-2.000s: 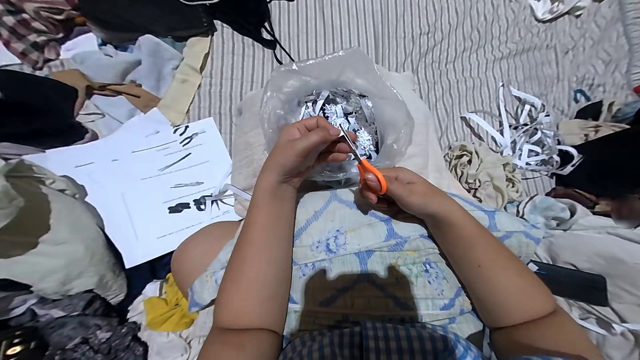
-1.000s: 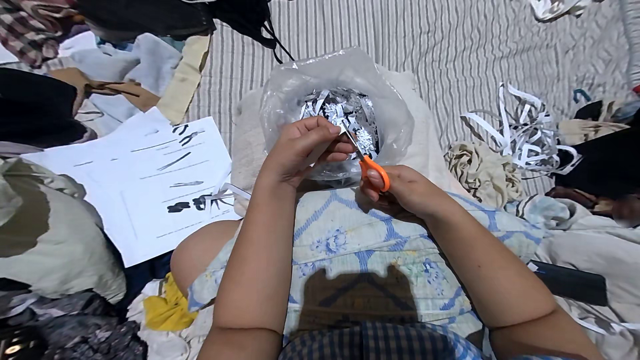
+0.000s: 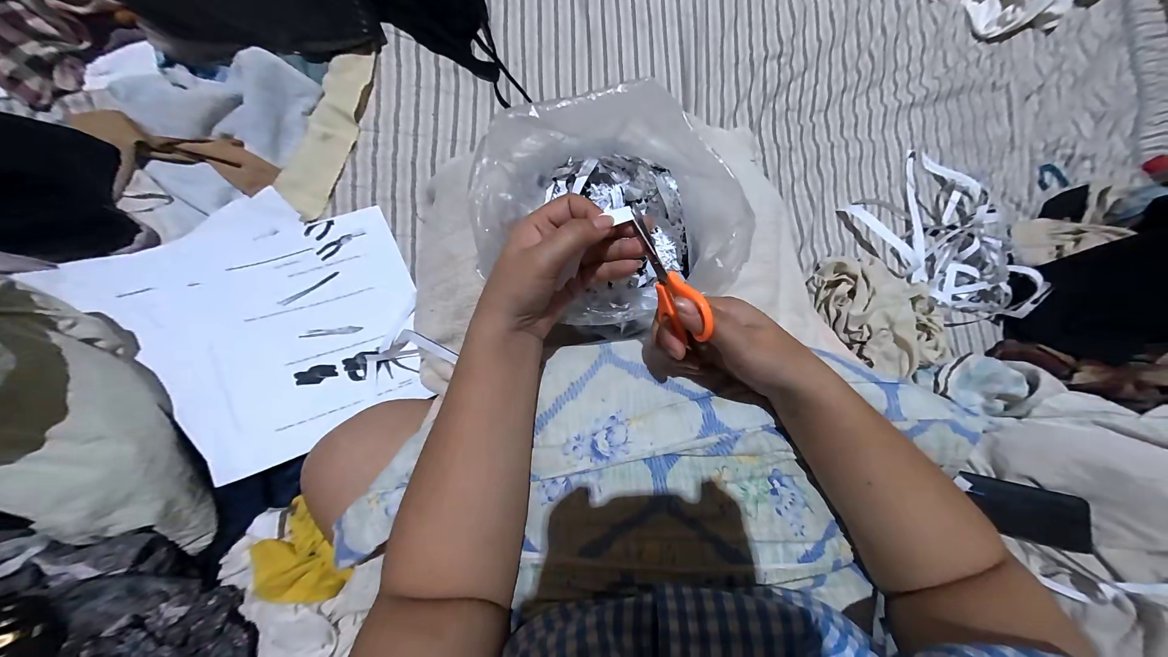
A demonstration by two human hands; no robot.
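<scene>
My left hand (image 3: 570,251) pinches a short white paper strip (image 3: 622,216) between thumb and fingertips. The scissors with orange handles (image 3: 684,308) are in my right hand (image 3: 721,342), their blades pointing up and left, the tips at the strip's right end. Both hands are over the near part of an open clear plastic bag (image 3: 712,196). Small cut pieces of white and dark printed paper (image 3: 671,196) fill its bottom. A patterned blue and white cloth (image 3: 630,438) covers my lap below the hands.
White paper sheets (image 3: 210,328) with dark marks lie at the left, some thin strips on their right edge. Long curled paper strips (image 3: 949,246) lie at the right beside a crumpled beige cloth (image 3: 876,315). A dark phone-like object (image 3: 1031,511) rests lower right. Clothes surround the striped sheet (image 3: 803,82).
The strip's visible end in my left hand now lies at the scissor tips. Both hands stay in nearly the same place over the bag.
</scene>
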